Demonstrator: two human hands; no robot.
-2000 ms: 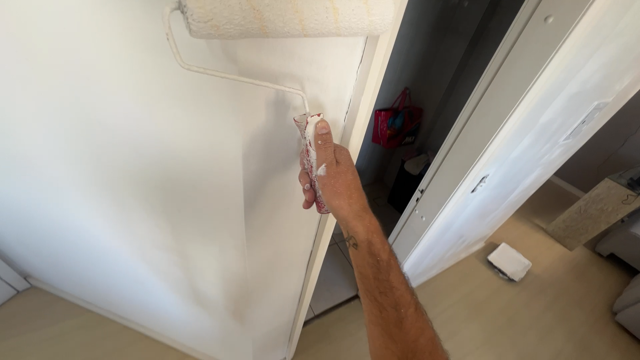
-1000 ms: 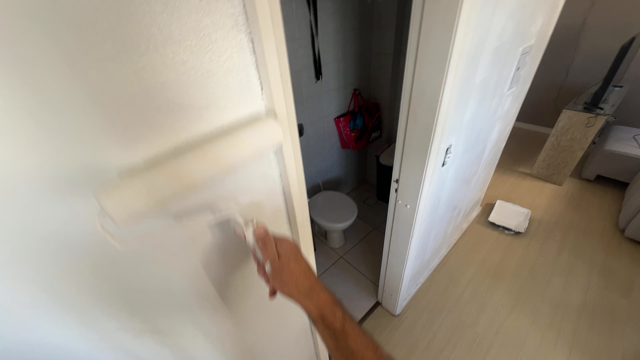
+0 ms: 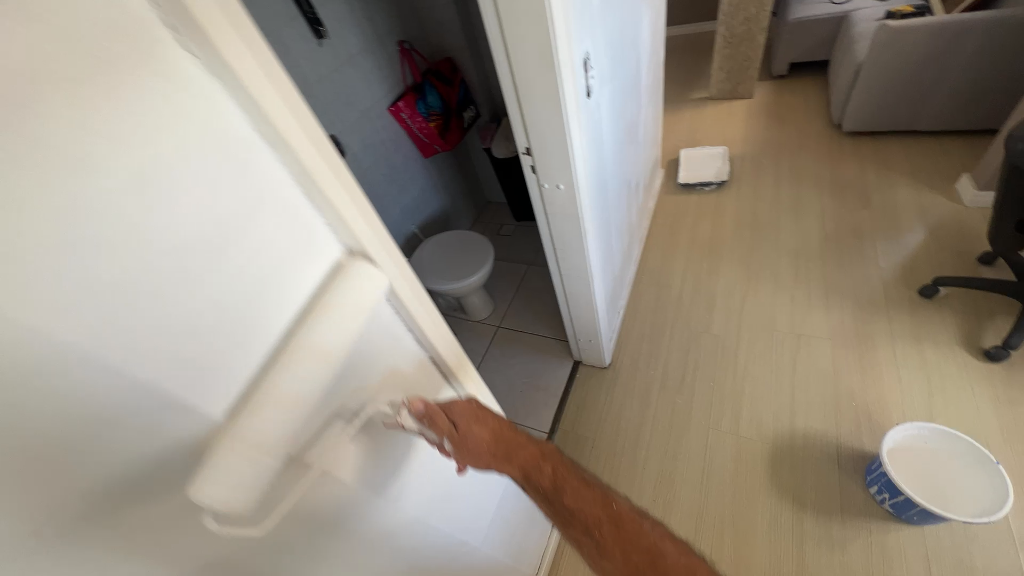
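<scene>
My right hand (image 3: 456,432) is closed around the handle of a paint roller (image 3: 292,384), blurred by motion. The roller's pale sleeve lies slanted against the white wall (image 3: 160,200), its upper end touching or very near the cream door frame (image 3: 312,176). The wire arm runs from the sleeve's lower end back to my hand. Low on the right, a blue and white bucket of white paint (image 3: 944,472) stands on the floor. My left hand is out of view.
Through the doorway are a toilet (image 3: 454,264), a red bag (image 3: 432,108) and a dark bin (image 3: 512,176). Beyond the white wall end (image 3: 612,160), a paint-covered tray (image 3: 704,166) lies on the wood-look floor. A grey sofa (image 3: 928,72) and an office chair (image 3: 992,288) stand at the right.
My right hand has brought the roller down the wall from beside the door frame's upper part, and the sleeve has turned from nearly level to steeply slanted. The view has swung right, showing the bucket.
</scene>
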